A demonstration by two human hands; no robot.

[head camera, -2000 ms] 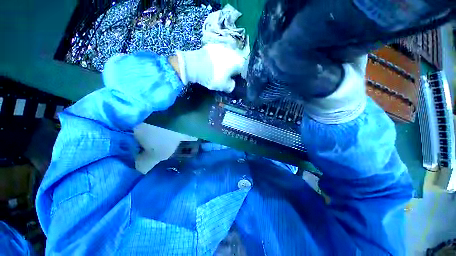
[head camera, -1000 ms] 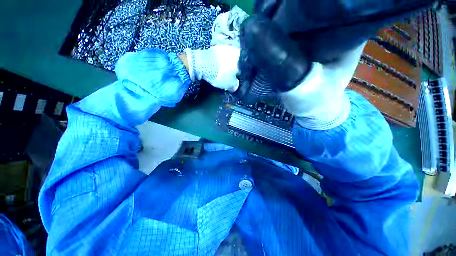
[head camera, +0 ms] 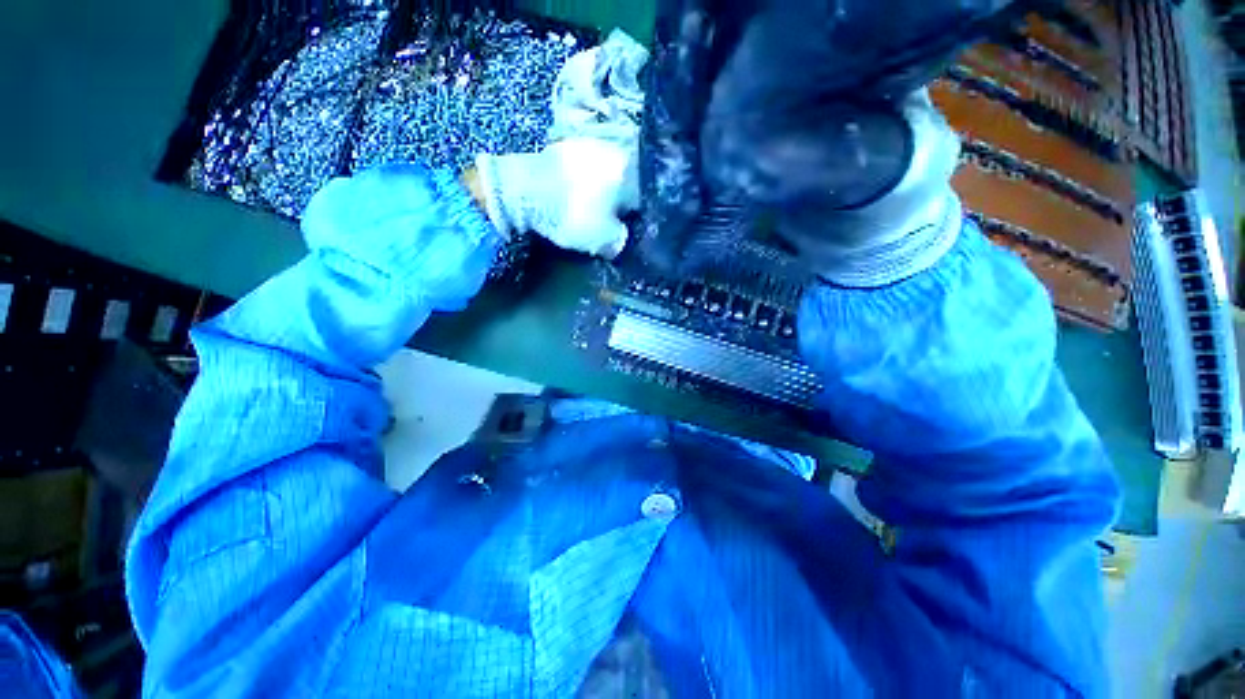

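A silver ribbed heatsink [head camera: 703, 352] lies in a dark assembly fixture [head camera: 589, 325] with a row of black power transistors [head camera: 737, 303] along its far side. A large dark blurred tool, apparently the electric screwdriver [head camera: 806, 103], comes down over the fixture from the top. My right hand [head camera: 888, 219], in a white glove, is mostly hidden by this tool, so its fingers cannot be seen. My left hand [head camera: 571, 198], in a white glove, is at the fixture's far left, beside the tool's lower end. Its fingers are curled, and their tips are not clear.
Small screws [head camera: 437, 109] lie heaped in black trays at the upper left, with a crumpled pale rag [head camera: 598, 85] beside them. Orange-brown boards [head camera: 1051, 191] with dark rows stand at the right. Finished heatsink assemblies [head camera: 1185, 328] lie at the right bench edge.
Compared with one second ago, my left hand is slightly further left. The dark tool and my right hand have shifted a little, and the tool still covers the fixture's far side.
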